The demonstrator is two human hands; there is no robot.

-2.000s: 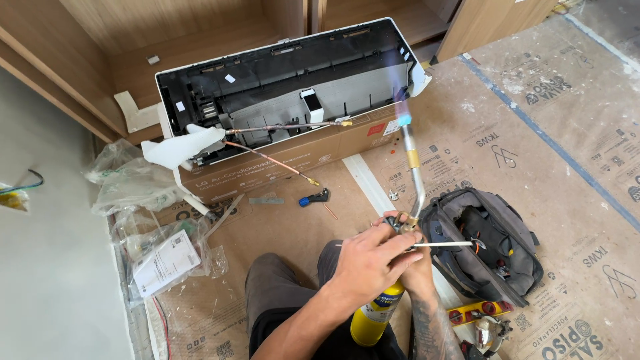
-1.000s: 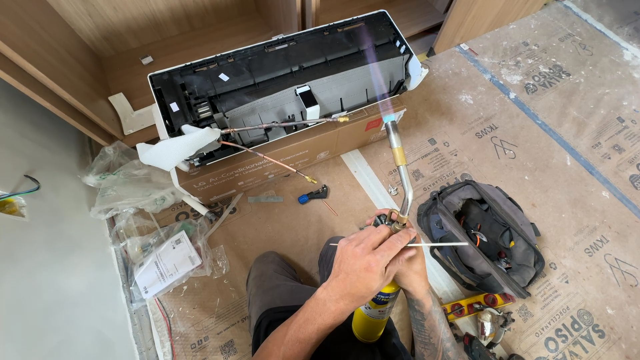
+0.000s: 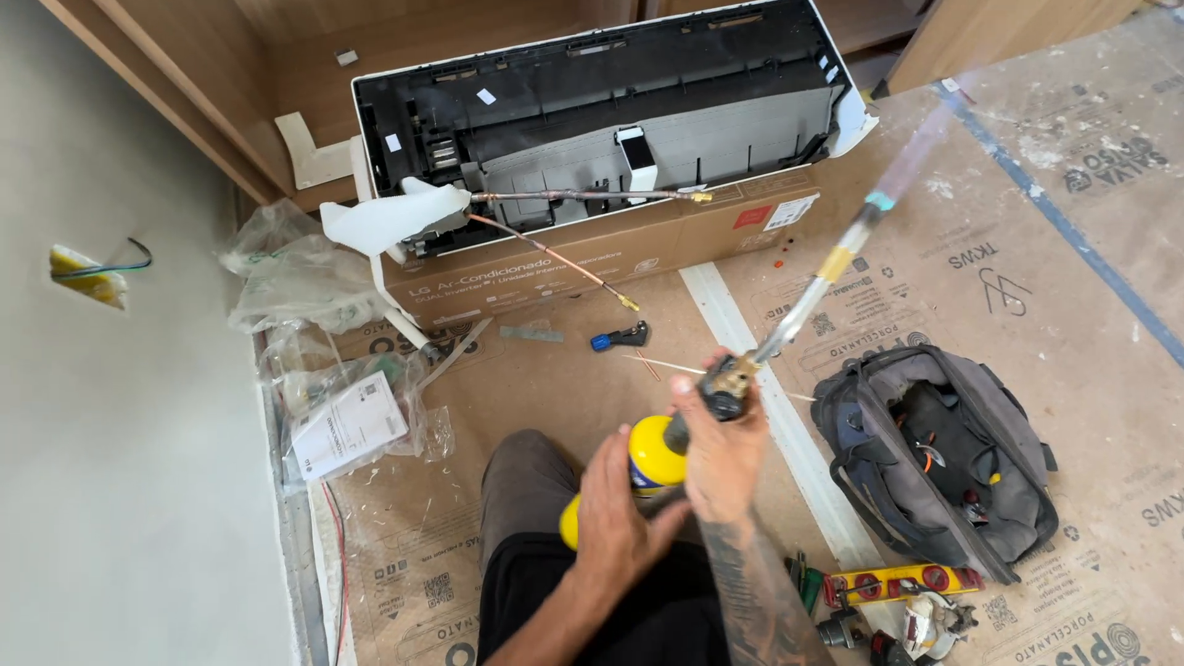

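My right hand (image 3: pixel 726 449) is closed around the valve body of a lit gas torch (image 3: pixel 786 324), whose tube points up and right. A bluish-violet flame (image 3: pixel 911 157) comes from its tip. A thin pale rod (image 3: pixel 671 363) passes behind the fingers of this hand. Around the torch's yellow gas cylinder (image 3: pixel 655 449) rests my left hand (image 3: pixel 615 509), covering its middle. Beyond them lies an open indoor air-conditioner unit (image 3: pixel 647 92) on its cardboard box (image 3: pixel 536 268). Two copper pipes with brass ends, an upper one (image 3: pixel 592 195) and a lower one (image 3: pixel 555 254), extend from its left end.
A blue and black tube cutter (image 3: pixel 620 338) and a short copper piece (image 3: pixel 647 365) lie on the papered floor. At right are an open grey tool bag (image 3: pixel 851 435) and a yellow level (image 3: pixel 902 585). Plastic bags (image 3: pixel 305 277) lie left, by the wall; wooden cabinetry (image 3: pixel 213 102) stands behind.
My left hand has moved from the torch valve down to the cylinder. The torch now tilts further right, its flame pointing right of the unit. The cylinder is tilted more.
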